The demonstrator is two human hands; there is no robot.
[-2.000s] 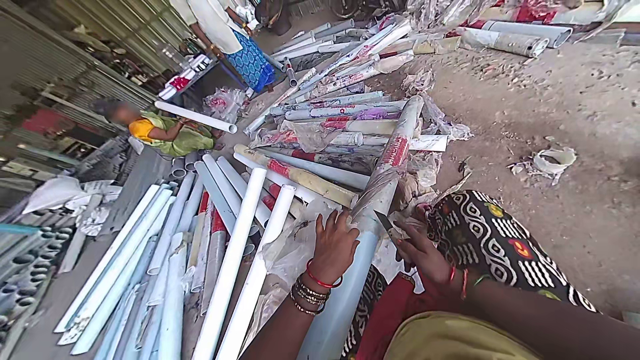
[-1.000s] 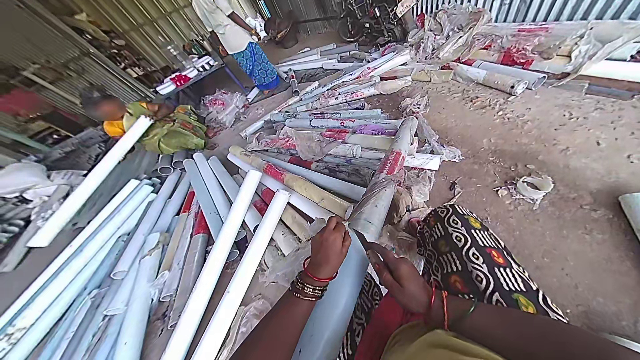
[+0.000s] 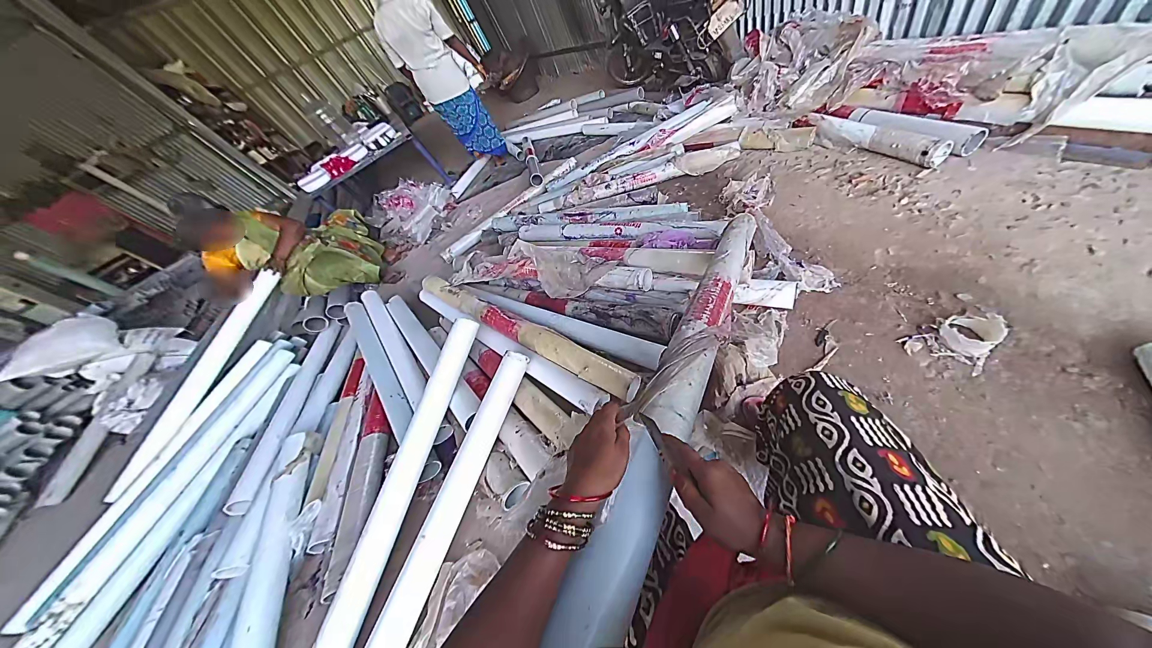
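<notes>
A wide plastic pipe (image 3: 621,531) slants away from my lap, its near part bare and pale blue. Its far part is covered in dusty plastic wrapping (image 3: 711,301) with a red printed band. With bangles at the wrist, my left hand (image 3: 598,454) grips the bunched edge of the wrapping on the pipe's left side. My right hand (image 3: 720,495) is closed around a knife (image 3: 655,438), whose dark blade lies against the pipe by the wrapping's edge. The knife's handle is mostly hidden in the fingers.
White pipes (image 3: 400,486) and many blue-grey pipes lie to the left. More wrapped pipes (image 3: 621,229) and torn plastic lie ahead. One person (image 3: 324,252) sits at the left by a long white pipe; another (image 3: 441,63) stands near a small table (image 3: 360,162). A ring of scrap (image 3: 972,337) lies at right.
My left hand has moved down the pipe from its place two seconds ago and now grips the wrapping's edge. The seated person's white pipe has swung to a steeper, lower slant.
</notes>
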